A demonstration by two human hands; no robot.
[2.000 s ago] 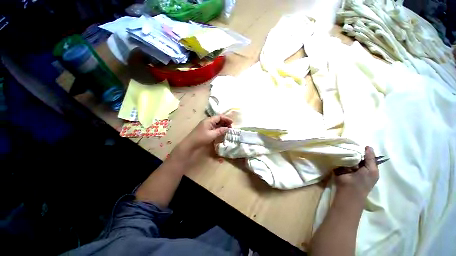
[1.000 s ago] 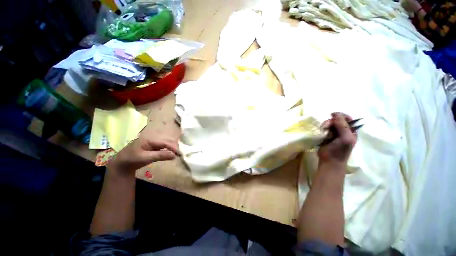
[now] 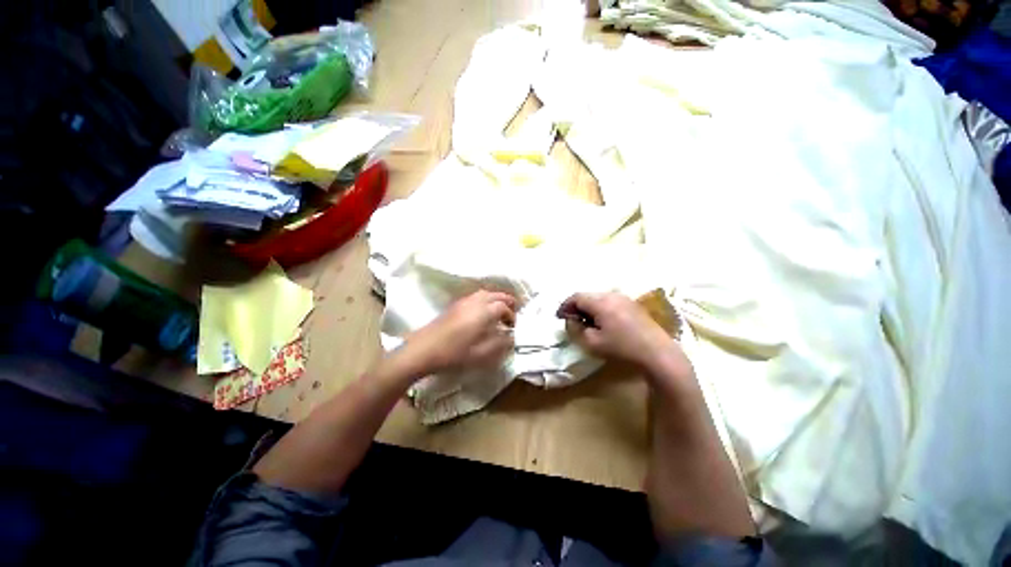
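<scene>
The cream garment (image 3: 466, 244) lies bunched on the table in front of me. My left hand (image 3: 482, 327) is shut on its cloth near the front edge. My right hand (image 3: 599, 323) is just to the right, fingers closed, with a small dark bit, likely of the thread snips (image 3: 581, 318), showing at the fingers; the rest is hidden. A ruched edge, likely the elasticated waistband (image 3: 446, 401), hangs at the garment's near left corner. The cloth between my hands is partly overexposed.
A red tray (image 3: 333, 227) filled with paper slips (image 3: 227, 188) stands left, with a green basket (image 3: 283, 98) in plastic behind it. Yellow paper (image 3: 253, 321), a red-patterned scrap (image 3: 266, 380) and a green bottle (image 3: 116, 299) lie at the left edge. Large cream layers (image 3: 820, 288) cover the right.
My left hand has moved right from the table side onto the cloth. My right hand has moved left, close to it. The cloth is bunched between them. The view has shifted slightly.
</scene>
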